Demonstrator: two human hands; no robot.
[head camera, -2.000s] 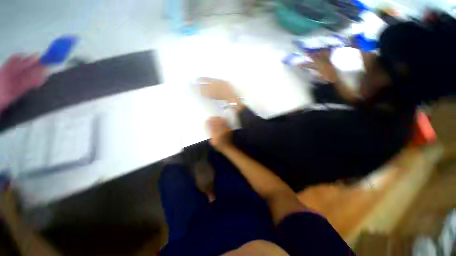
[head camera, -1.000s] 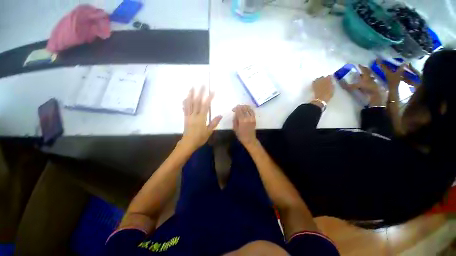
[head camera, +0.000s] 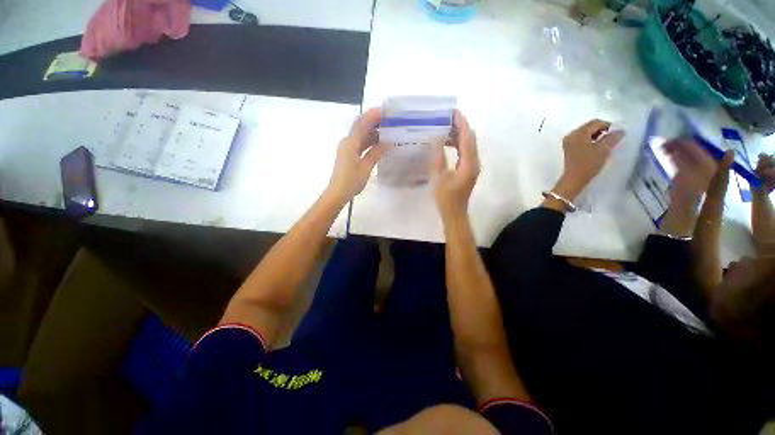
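A white retail box (head camera: 416, 140) with a blue band near its far end is held just over the table in front of me. My left hand (head camera: 360, 155) grips its left edge. My right hand (head camera: 457, 161) grips its right edge. The box's near part looks greyish and blurred. Several white printed boxes (head camera: 170, 140) lie side by side in a row on the table to the left.
A smartphone (head camera: 78, 181) lies at the front left edge. A pink cloth (head camera: 136, 27) is at the rear left. A teal basin (head camera: 680, 59) of black parts is at the far right. Clear bags (head camera: 557, 51) lie rear right. Co-workers' hands (head camera: 586, 157) work at the right.
Both my hands have moved forward over the table and taken hold of the white box, which lay there untouched one second ago. The box is now turned upright in view.
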